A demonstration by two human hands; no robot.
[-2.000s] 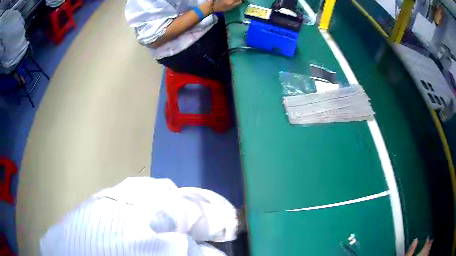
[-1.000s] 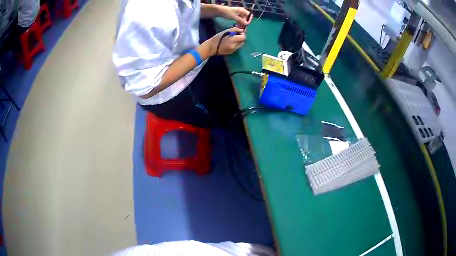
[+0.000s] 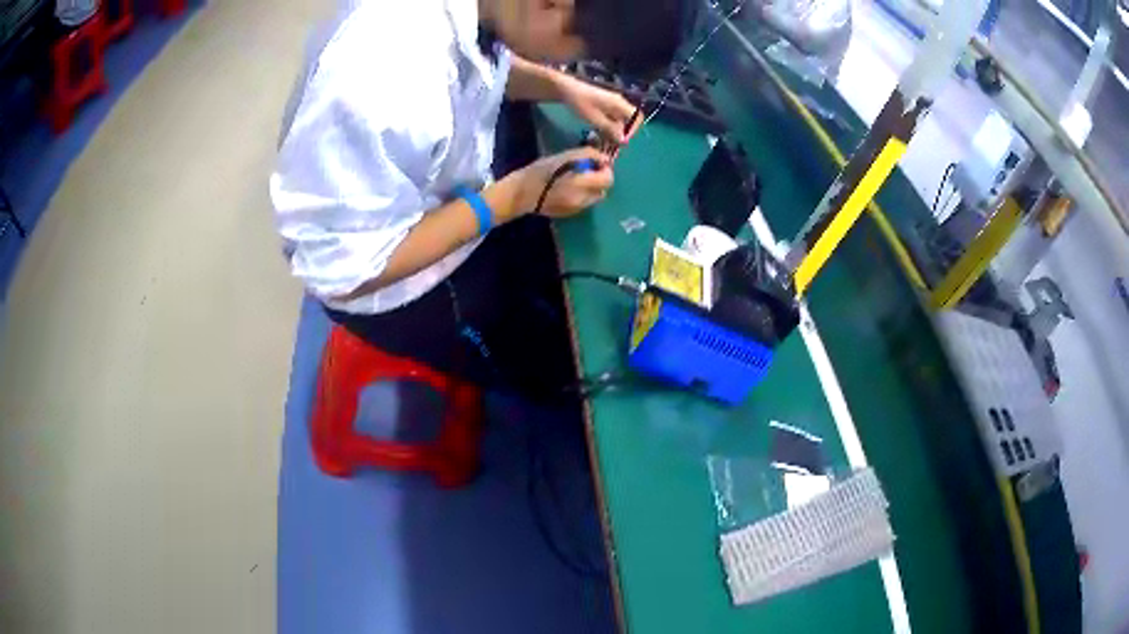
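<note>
Neither of my hands is in the picture. Nearest in front of me, a stack of pale grey-white ribbed strips [image 3: 811,539] lies slanted on the green bench mat [image 3: 662,495]. A crinkled clear plastic bag [image 3: 743,490] lies beside its far edge. A small dark piece [image 3: 795,448] and a white piece [image 3: 806,490] lie by the bag.
A blue box [image 3: 701,351] with a black top, yellow label and cables stands farther along the bench. A neighbouring worker [image 3: 384,161] with a blue wristband sits on a red stool [image 3: 394,415], both hands on a corded tool. A yellow post [image 3: 852,213] stands beyond the box.
The view has swung toward the neighbouring worker, so the strips and blue box sit lower in the picture. The fingers and white sleeve at the bottom have left view. The neighbour's head now shows.
</note>
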